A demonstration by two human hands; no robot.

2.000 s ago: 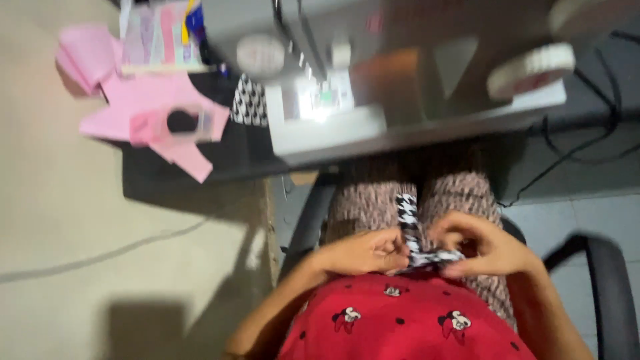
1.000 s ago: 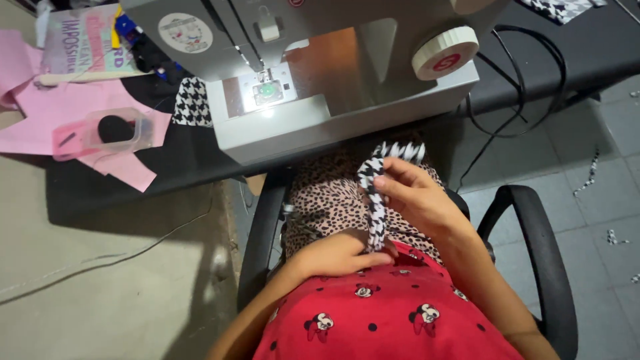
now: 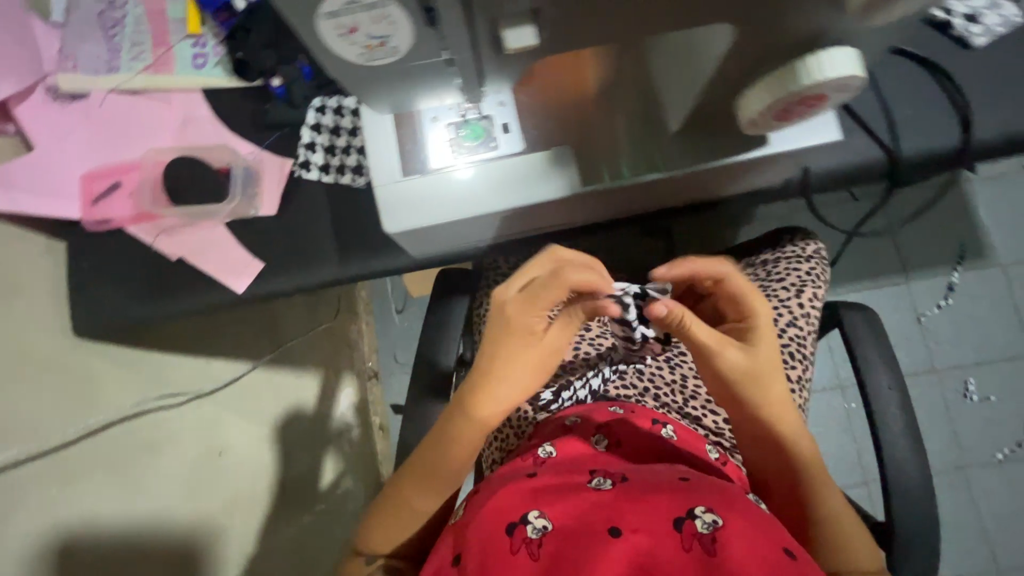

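A narrow black-and-white houndstooth fabric strip point(image 3: 638, 314) is pinched between both hands above my lap. My left hand point(image 3: 544, 320) grips its left side with thumb and fingers, while my right hand point(image 3: 716, 324) grips its right side. Another length of houndstooth fabric point(image 3: 584, 390) lies across the leopard-print trousers, just above the red shirt; whether it joins the held part is hidden. Beyond the hands stands a sewing machine point(image 3: 480, 196), its lamp lit over the needle plate point(image 3: 472, 136).
Left of the machine lie a houndstooth piece point(image 3: 332, 140), pink pattern pieces point(image 3: 220, 254) and an open plastic box point(image 3: 240, 188) on the black table point(image 3: 320, 248). Black cables point(image 3: 888, 160) hang at the right. Chair armrests point(image 3: 880, 400) flank my lap; thread scraps dot the floor.
The right hand was higher on the strip a second ago, with the left hand near the shirt. Now both hands are close together at one part of the strip, farther from the shirt.
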